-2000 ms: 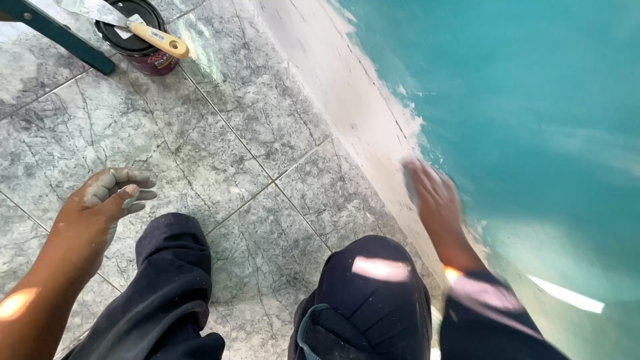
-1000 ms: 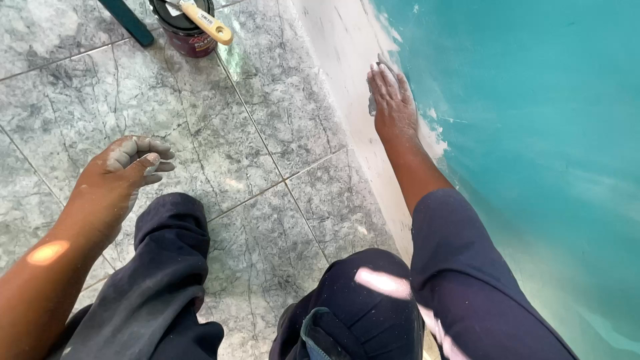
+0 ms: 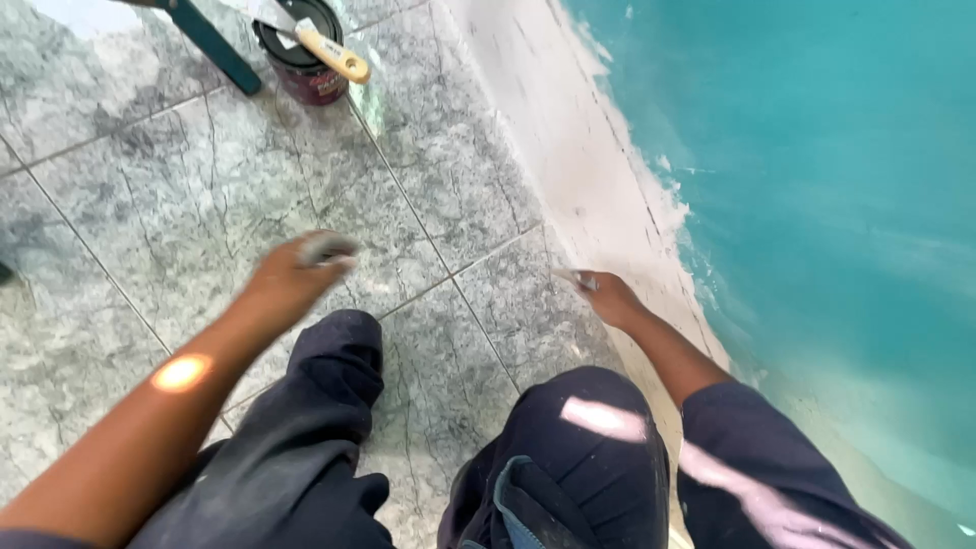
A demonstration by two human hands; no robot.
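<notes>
My left hand (image 3: 313, 263), its fingers coated in pale grey residue, hovers blurred over the tiled floor with its fingers curled; whether it holds anything cannot be made out. My right hand (image 3: 606, 293) is at the foot of the wall, its fingertips pinched on a small, thin, pale piece (image 3: 566, 274) whose kind is unclear. Beside it runs the white-coated lower strip (image 3: 595, 175) of the wall, rough along its edge with the teal paint (image 3: 801, 152). A putty knife with a yellowish handle (image 3: 335, 55) lies across the lid of a dark red can (image 3: 309, 80).
Grey marbled floor tiles (image 3: 427, 152) with dark joints spread before my knees. A dark green bar-like leg (image 3: 217, 49) reaches in at the top left, near the can. My knees in dark trousers (image 3: 587, 427) take up the lower middle.
My right hand has come off the white strip and back toward me, turning inward over the floor's edge. My left hand has moved inward, toward the middle.
</notes>
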